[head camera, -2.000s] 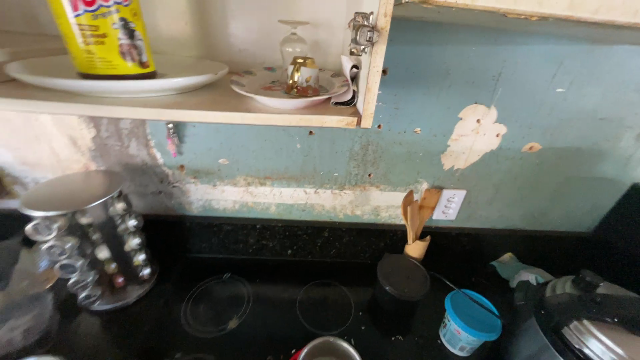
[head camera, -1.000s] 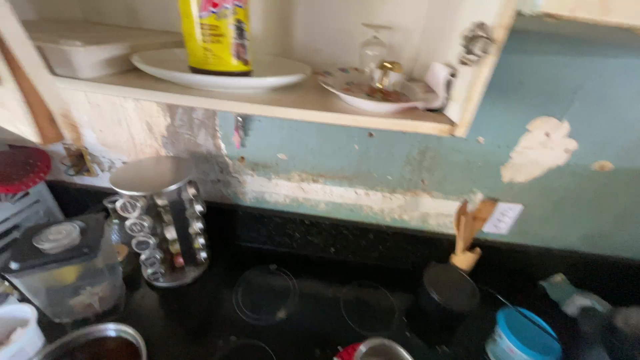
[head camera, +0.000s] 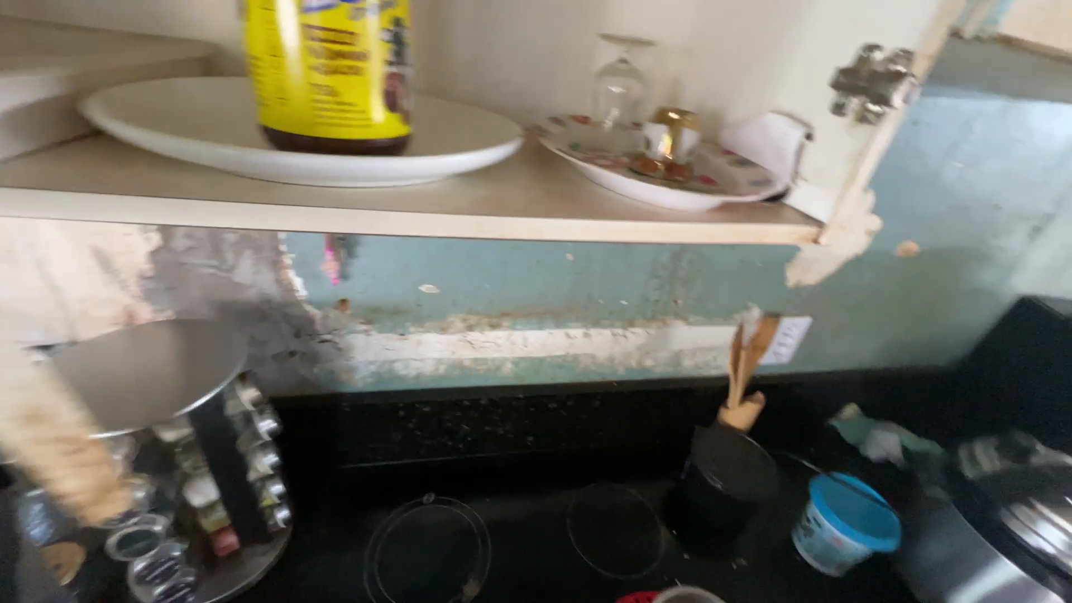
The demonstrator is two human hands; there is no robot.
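Neither my left hand nor my right hand shows in the head view. An uncovered cupboard shelf (head camera: 469, 216) crosses the upper part. On it a yellow container with a dark base (head camera: 333, 79) stands on a large white plate (head camera: 193, 138). To the right, a patterned plate (head camera: 586, 155) holds an upturned stemmed glass (head camera: 620, 88) and a small gold-coloured item (head camera: 672, 134). Below, a round spice rack with small jars (head camera: 226, 469) stands at the left. A black glass cooktop (head camera: 528, 536) lies in the middle.
Wooden utensils (head camera: 741, 377) stand behind a dark pot (head camera: 729, 477). A tub with a blue lid (head camera: 846, 523), a crumpled cloth (head camera: 888, 440) and a metal pot or cooker (head camera: 971, 544) are at the right. A blurred pale board edge (head camera: 63, 435) juts in at left.
The view has shifted and now sits closer to the cupboard shelf. The clear container and the bowl seen at the lower left a second ago are out of view.
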